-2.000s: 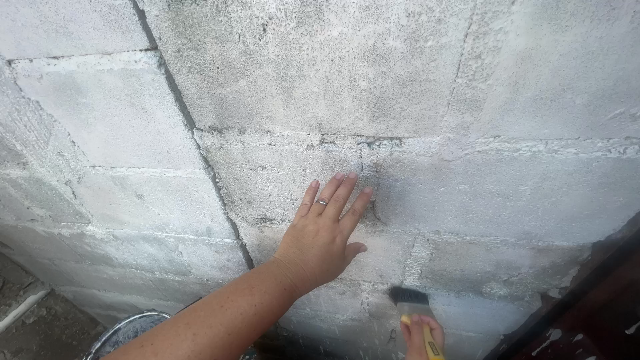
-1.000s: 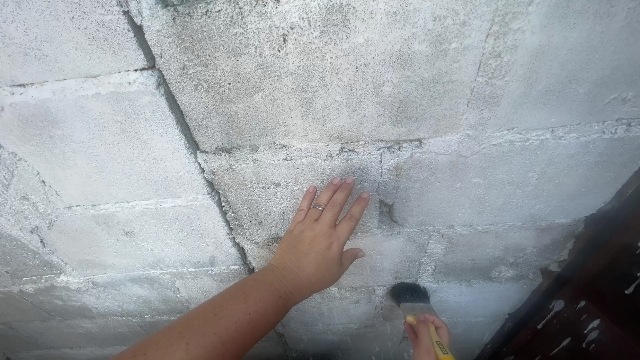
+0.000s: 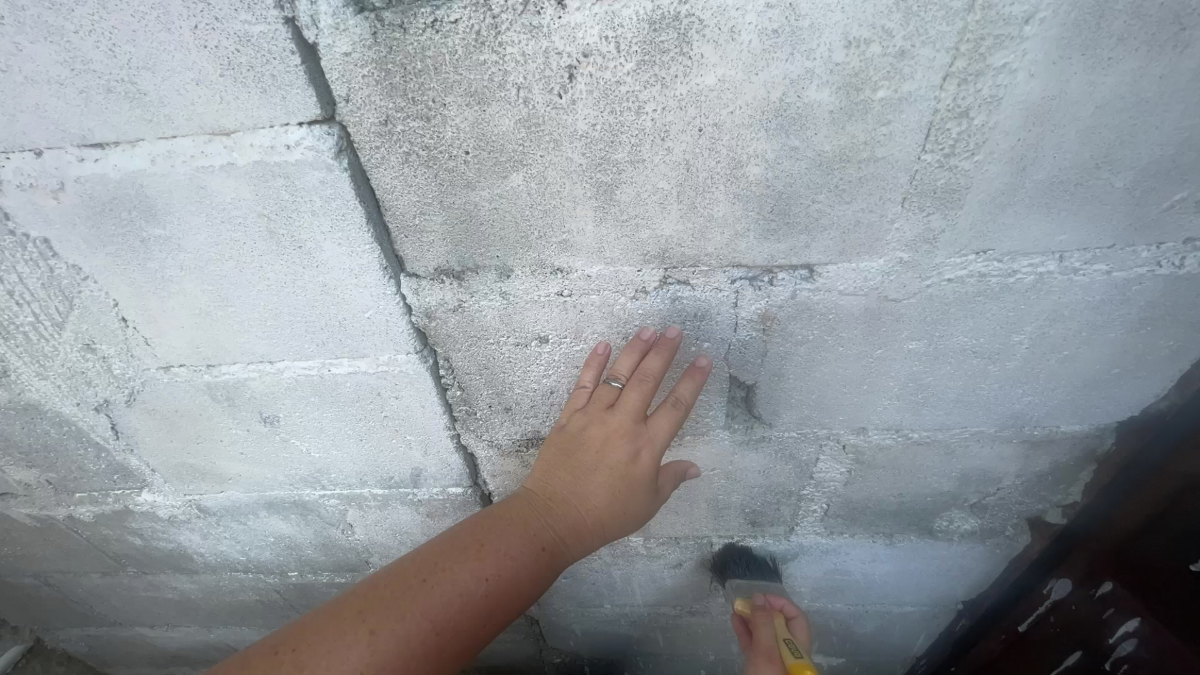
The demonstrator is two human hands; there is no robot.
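Observation:
My left hand [image 3: 614,441] lies with its palm toward a whitish concrete block wall [image 3: 656,141], fingers spread, a ring on one finger. Below and to its right, near the bottom edge, my right hand [image 3: 773,626] grips a paintbrush [image 3: 750,586] with a yellow handle. The dark bristles point up and to the left, against or very close to a lower course of blocks. Part of the right hand and the handle's end lie outside the view.
A long dark crack [image 3: 375,211] runs down the wall left of my left hand. A small chipped hole [image 3: 743,398] sits right of my fingertips. A dark reddish surface with white splashes [image 3: 1078,600] fills the lower right corner.
The brush in my right hand has shifted a little to the left since one second ago. My left hand keeps its spread pose. A bucket rim seen at the lower left two seconds ago is out of view.

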